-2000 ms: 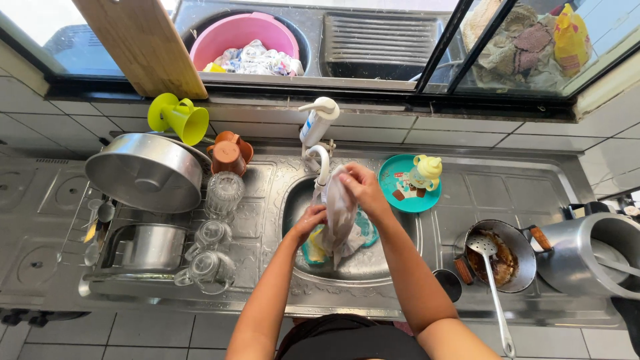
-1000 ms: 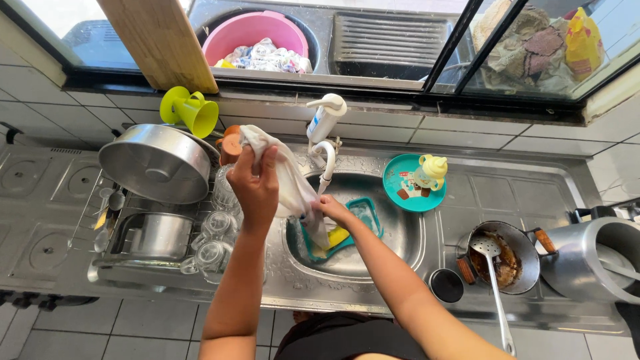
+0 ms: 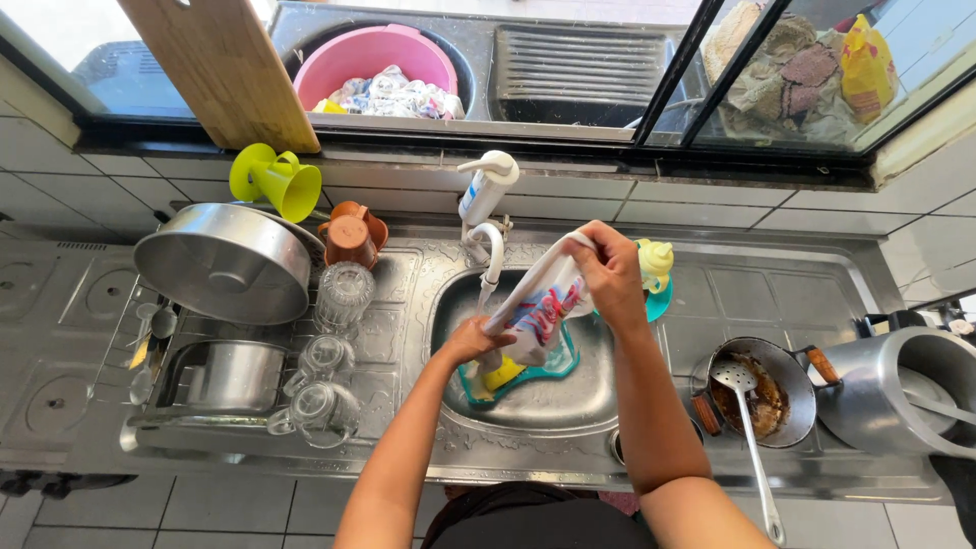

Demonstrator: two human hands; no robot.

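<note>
My right hand point(image 3: 611, 271) grips the upper edge of a wet white cloth point(image 3: 543, 305) with a red and blue print, raised over the right part of the sink. Lower and to the left, my left hand point(image 3: 474, 340) pinches the other end of the cloth. The white faucet point(image 3: 490, 263) runs a thin stream of water beside the cloth's left end. Beneath the cloth, in the steel sink basin point(image 3: 587, 396), lie a teal tray-like item point(image 3: 565, 363) and a yellow sponge point(image 3: 503, 372), both partly hidden by the cloth and my left hand.
At left, a wire rack holds a ring cake pan point(image 3: 229, 263), a small pot point(image 3: 236, 374), glass mugs point(image 3: 324, 412) and brown cups point(image 3: 351, 242). Right of the sink are a yellow sippy cup point(image 3: 654, 263), a pan point(image 3: 793, 396) with a skimmer point(image 3: 751, 435), and a large pot point(image 3: 877, 389).
The cloth has moved from the left side of the sink to over the basin, and its colored print now shows. My right hand has risen, while my left hand has come down.
</note>
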